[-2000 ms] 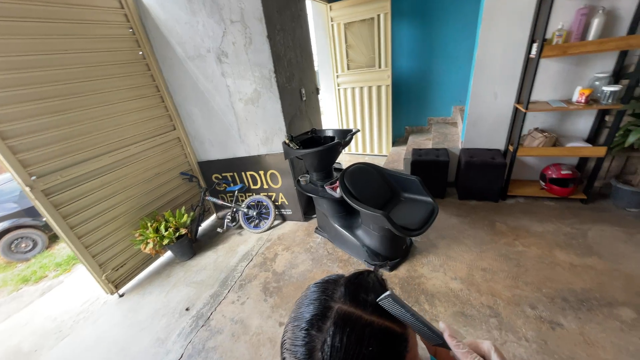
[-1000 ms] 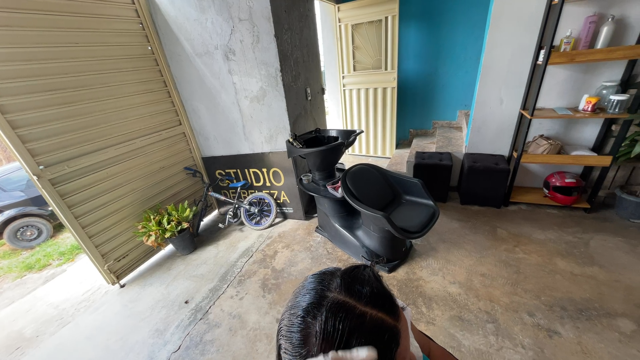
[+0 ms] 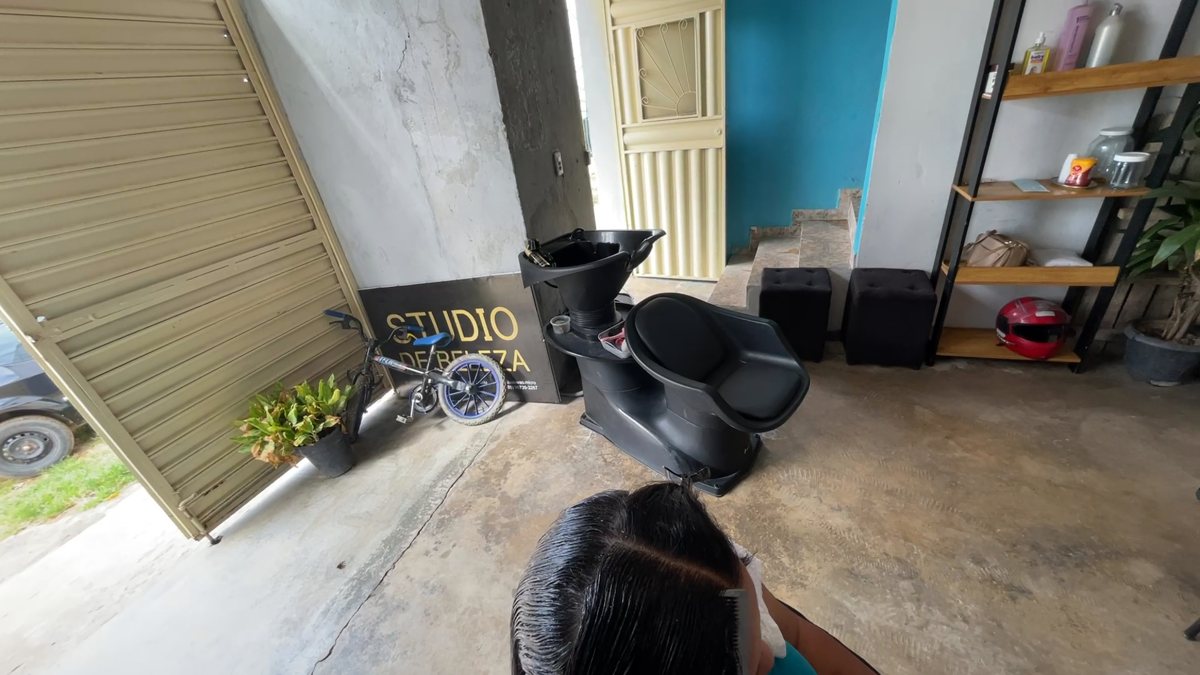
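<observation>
A seated person's head with wet, dark, parted hair [image 3: 623, 586] rises at the bottom of the head view. Against the hair on its right side stands part of a comb [image 3: 739, 630], its teeth toward the hair; whatever holds it is below the frame. Neither my left hand nor my right hand shows. A white cloth [image 3: 764, 609] lies beside the person's face and neck, above a bit of teal clothing [image 3: 793, 662].
Beyond the person stands a black salon wash chair [image 3: 717, 361] with its basin [image 3: 591, 262]. A child's bicycle [image 3: 431, 375] and a potted plant [image 3: 295, 422] are at left. Two black stools [image 3: 889, 317] and a shelf unit [image 3: 1031, 274] with a red helmet [image 3: 1032, 327] are at right.
The gloved hand with the comb at the right of the head two seconds ago, and the gloved hand low on the hair one second ago, are both out of view. The comb shows again by the hair.
</observation>
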